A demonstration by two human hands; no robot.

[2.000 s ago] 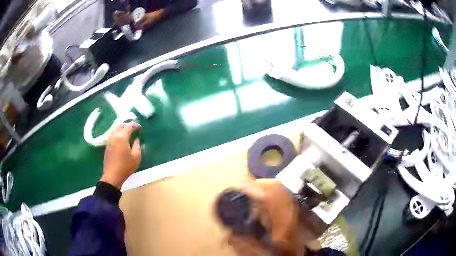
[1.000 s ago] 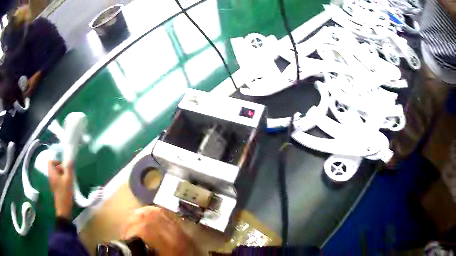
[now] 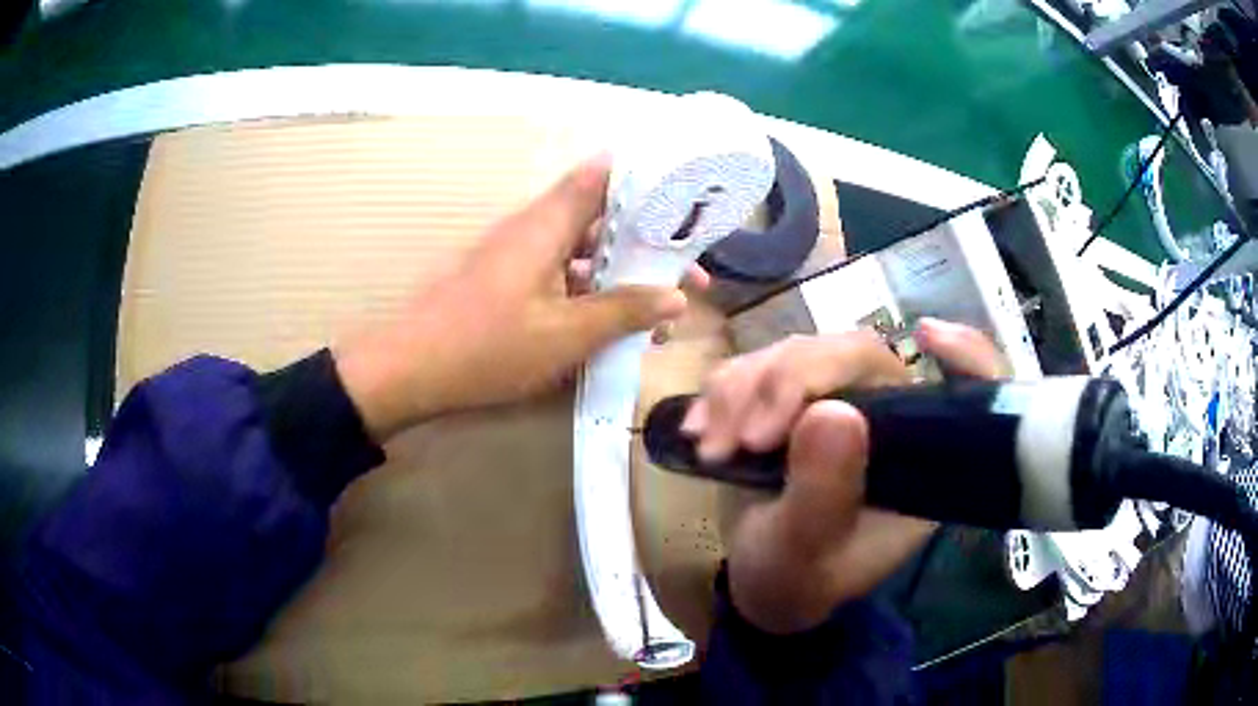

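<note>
A white curved housing [image 3: 607, 469] lies over the cardboard mat [image 3: 304, 179], its round end with the perforated grille [image 3: 708, 193] at the top and its narrow end toward me. My left hand [image 3: 511, 310] grips it just below the round end, thumb across the neck. My right hand [image 3: 814, 469] is closed around the black electric screwdriver [image 3: 952, 448], which lies roughly level, its nose pointing left at the housing's middle. Whether the bit touches the housing cannot be told. The dark grey ring [image 3: 780, 228] is partly under the round end.
The screw feeder [image 3: 952, 276] stands right of the ring, partly behind my right hand. Piled white housings [image 3: 1173, 372] lie at the far right. The green conveyor belt [image 3: 414, 35] with its pale rail [image 3: 276, 94] runs along the back. Black cords hang at the right.
My left hand has come back from the belt to the mat with a white housing. My right hand and the screwdriver have risen into full view beside it. The view has turned down to the mat.
</note>
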